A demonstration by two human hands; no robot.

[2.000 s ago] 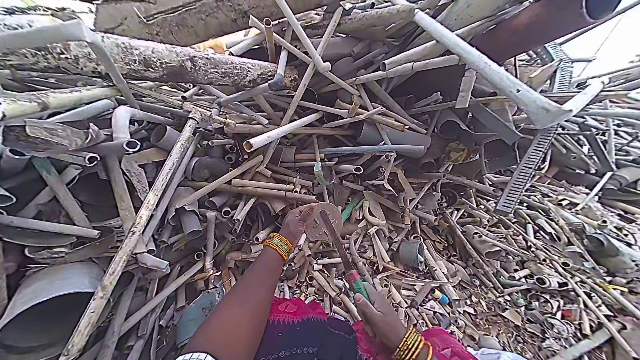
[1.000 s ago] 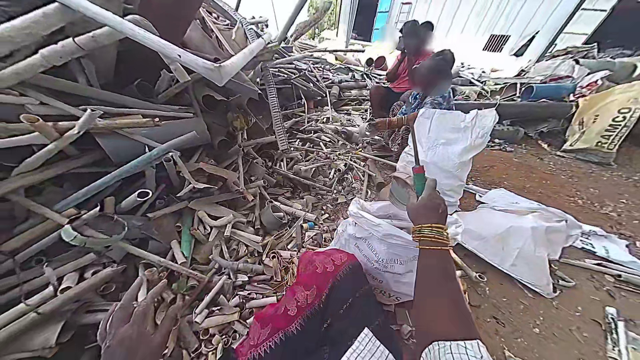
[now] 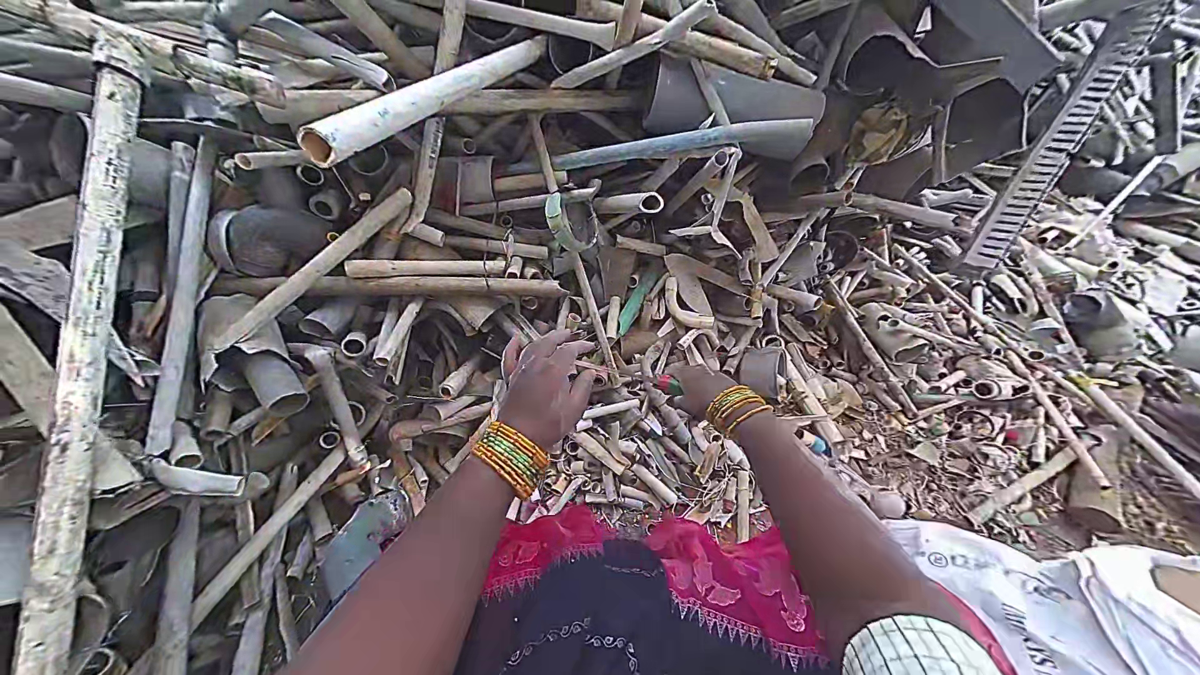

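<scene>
My left hand [image 3: 547, 389] reaches over the heap of scrap plastic pipe, its fingers bent toward small pieces; whether it holds one is not clear. My right hand [image 3: 698, 389] is close by on the right, closed on a tool whose red and green handle [image 3: 667, 384] just shows at the fingers. The tool's shaft is hard to make out and seems to point toward my left hand. Short pipe offcuts [image 3: 647, 478] lie below and between both hands. Just above them are a green plastic piece [image 3: 639, 300] and a curved cream pipe piece [image 3: 684, 305].
A long pale pipe [image 3: 84, 328] stands at the left, and a white pipe [image 3: 422, 101] lies across the upper heap. A slotted grey strip [image 3: 1064, 141] leans at the upper right. White woven sacks [image 3: 1012, 581] lie at the lower right, beside bare ground with scraps.
The view has swung back from the sacks and two seated people to the heap. My right hand, raised with the tool a second ago, is now low beside my left hand. The flat round piece seen earlier no longer shows.
</scene>
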